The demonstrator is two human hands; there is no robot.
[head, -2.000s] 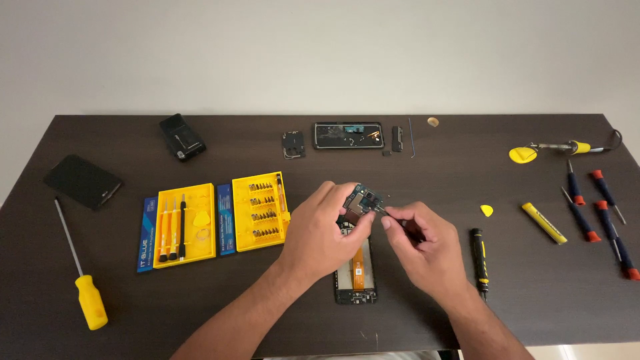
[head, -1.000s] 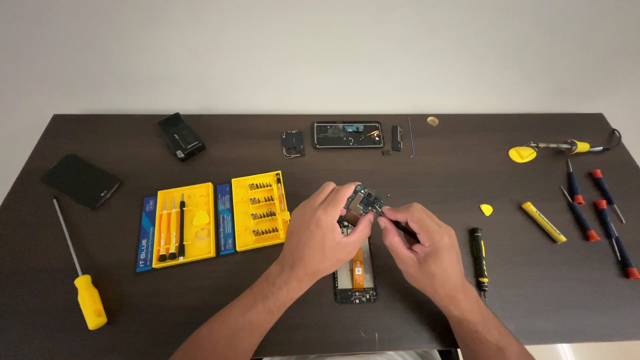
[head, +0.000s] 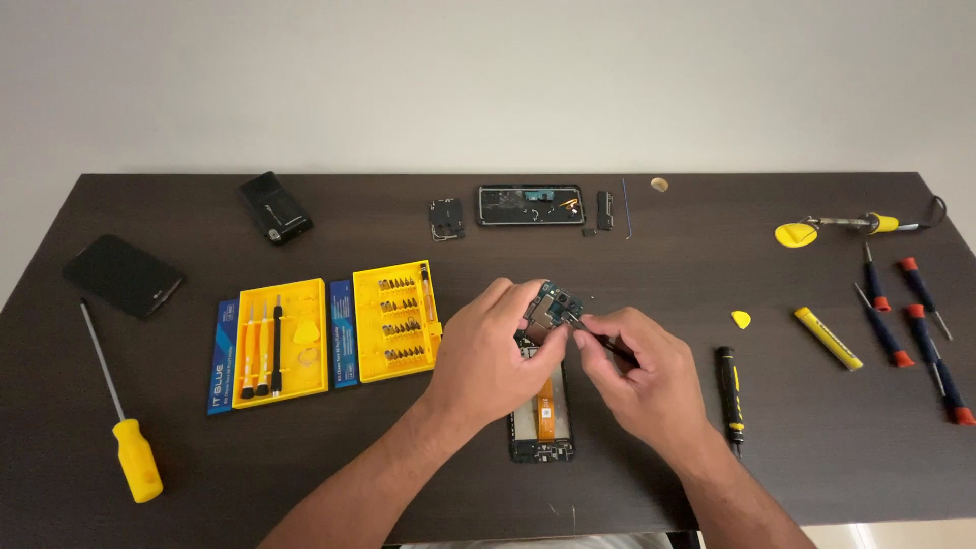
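Note:
My left hand point(head: 496, 354) grips a smartphone circuit board point(head: 545, 309) by its left and lower edges, tilted above an opened phone. My right hand point(head: 640, 362) holds black tweezers point(head: 610, 347), whose tips meet the board's right side near the camera modules; whether they pinch a part cannot be seen. Below the board lies the phone's frame point(head: 564, 427), with an orange flex cable point(head: 546, 408) running along it. My left hand covers part of this frame.
An open yellow bit kit point(head: 366, 370) lies left; beyond the hands are a phone back cover point(head: 530, 217) and black parts point(head: 445, 217). Right are a black-yellow screwdriver point(head: 730, 396), yellow pick point(head: 740, 319), yellow tube point(head: 827, 339), soldering iron point(head: 881, 223) and several red-blue screwdrivers point(head: 881, 335). A large yellow-handled screwdriver point(head: 137, 461) lies far left.
My right hand and the tweezers have shifted slightly at the board's edge. My left hand keeps the board in nearly the same place.

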